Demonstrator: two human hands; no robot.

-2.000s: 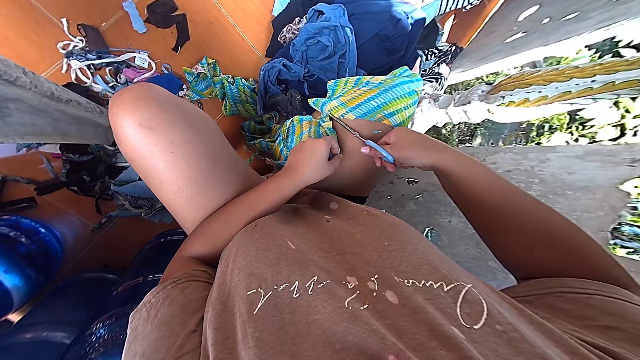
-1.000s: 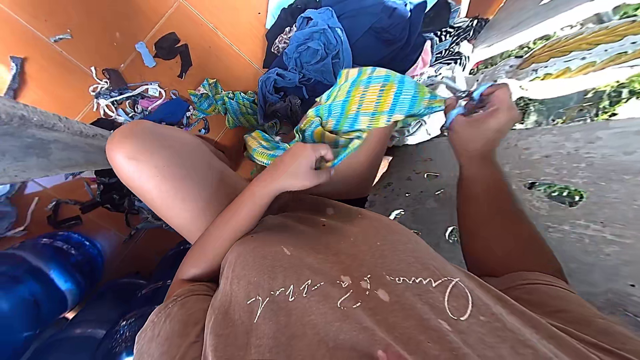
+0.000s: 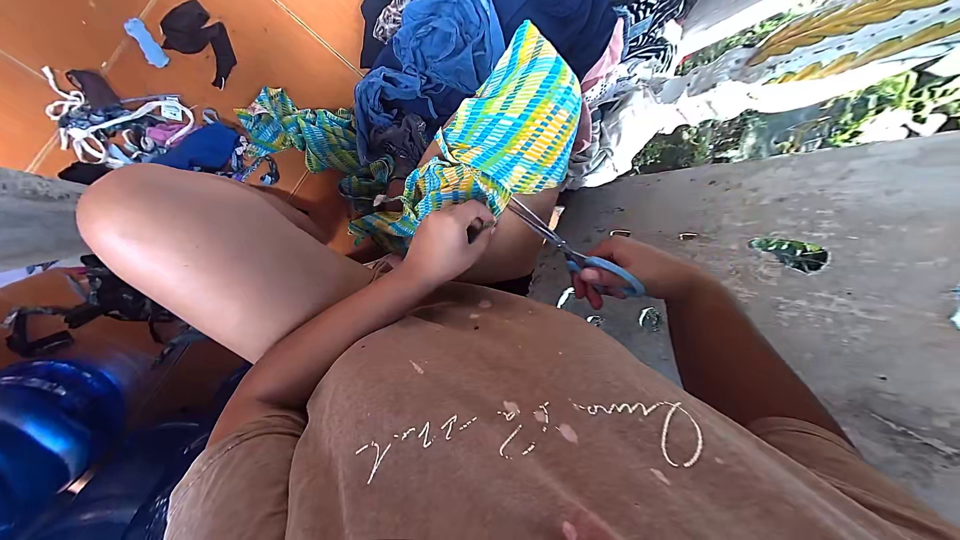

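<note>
My left hand (image 3: 454,244) pinches the lower edge of a blue, yellow and green checked cloth (image 3: 517,112), which spreads over my raised knee. In my right hand (image 3: 626,270) is a pair of scissors (image 3: 555,241) with light blue handles, my fingers in the loops. Its blades point up and left, their tips at the cloth's edge just right of my left hand. Whether the blades are apart is hard to tell. More cloth of the same pattern (image 3: 319,139) trails to the left over the orange tiles.
Beyond the knee lies a heap of blue garments (image 3: 446,49). Straps and fabric scraps (image 3: 161,135) lie on the tiled floor at upper left, near dark scraps (image 3: 196,34). A grey concrete surface (image 3: 750,195) with holes is at right. Shiny blue containers (image 3: 56,420) stand at lower left.
The right hand with the scissors has come down and left from the cloth's right end, where it was a second ago, to beside my left hand. The cloth now bunches upward over the knee.
</note>
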